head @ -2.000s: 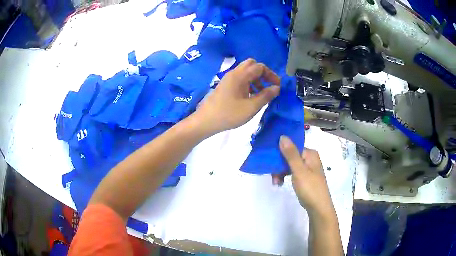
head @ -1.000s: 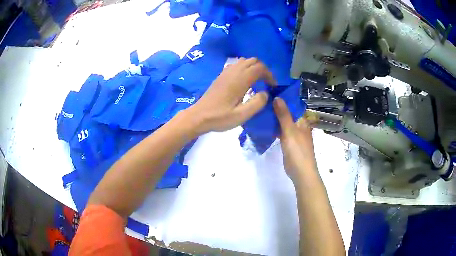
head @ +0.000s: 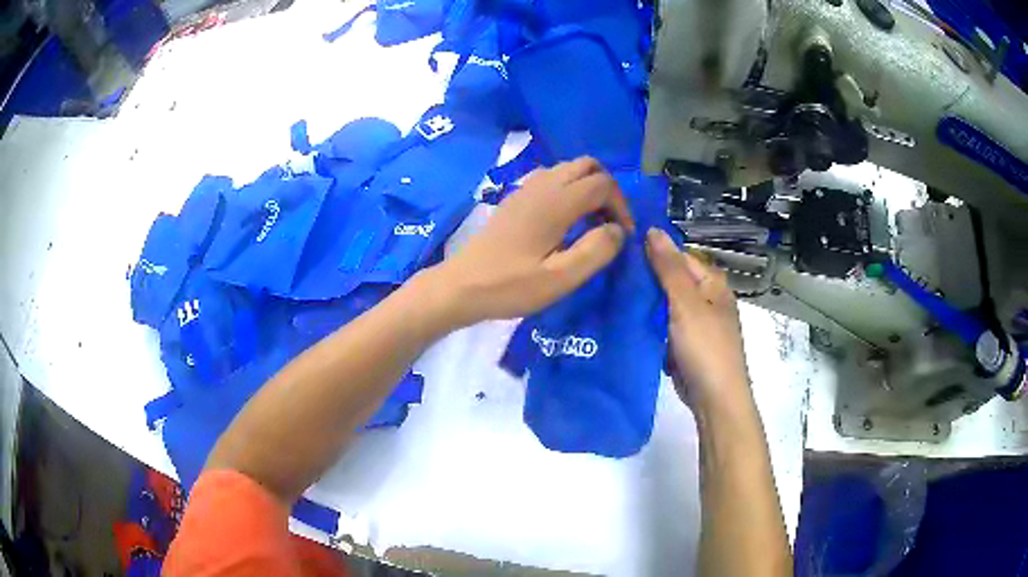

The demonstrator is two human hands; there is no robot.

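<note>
A blue fabric pouch [head: 597, 389] with a white printed logo hangs down flat over the white table, its rounded lower end towards me. My left hand [head: 541, 242] pinches its upper left part between thumb and fingers. My right hand [head: 699, 310] grips its right edge, thumb on top and the other fingers partly hidden. The pouch's top edge lies close to the needle area of the sewing machine [head: 721, 214]; whether it is under the presser foot cannot be told.
A pile of blue pieces [head: 254, 242] with white prints covers the left of the white table [head: 451, 496]. More blue pieces [head: 575, 96] lie at the back, against the machine. The machine's large head [head: 902, 90] and base fill the right side. Blue material lies below right.
The pouch has gone from folded and bunched to opened out, with its printed face now showing and its rounded end lower. Both hands still hold it near the machine.
</note>
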